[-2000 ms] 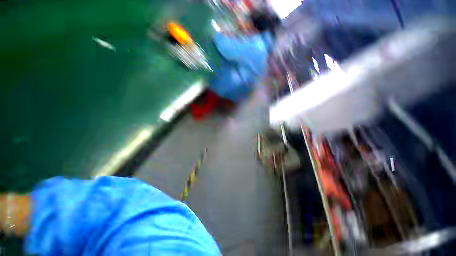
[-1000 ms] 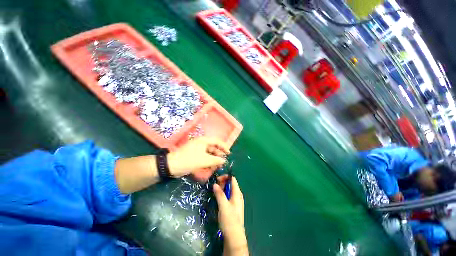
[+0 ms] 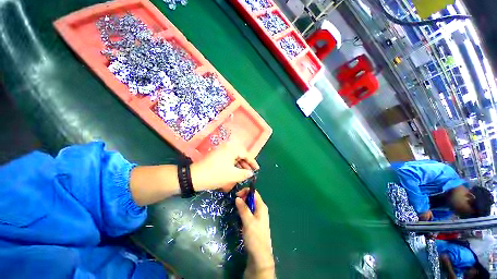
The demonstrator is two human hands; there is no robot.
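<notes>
My left hand (image 3: 220,169), with a black band on its wrist, pinches a small silvery component (image 3: 254,170) at its fingertips, partly hidden by the fingers. My right hand (image 3: 256,226) holds small blue-handled cutters (image 3: 250,200), their dark jaws close to the left fingertips. Whether the jaws touch the component is too small to tell. A salmon-pink parts tray (image 3: 120,101) lies beyond my left hand. It holds a large heap of silvery components (image 3: 163,76), with a few parts in the end section. Thin bright offcuts (image 3: 210,218) are scattered on the green surface below my hands.
A narrower red divided tray (image 3: 298,80) lies along the far edge, with a white card (image 3: 309,102) beside it. Red stools (image 3: 357,80) stand beyond. Another person in blue (image 3: 428,182) leans over a silvery pile (image 3: 400,204) at the right.
The view has swung from a blurred floor and sleeve back to my hands. Since one second ago, the trays appear slightly higher in view; both hands keep nearly the same pose and hold.
</notes>
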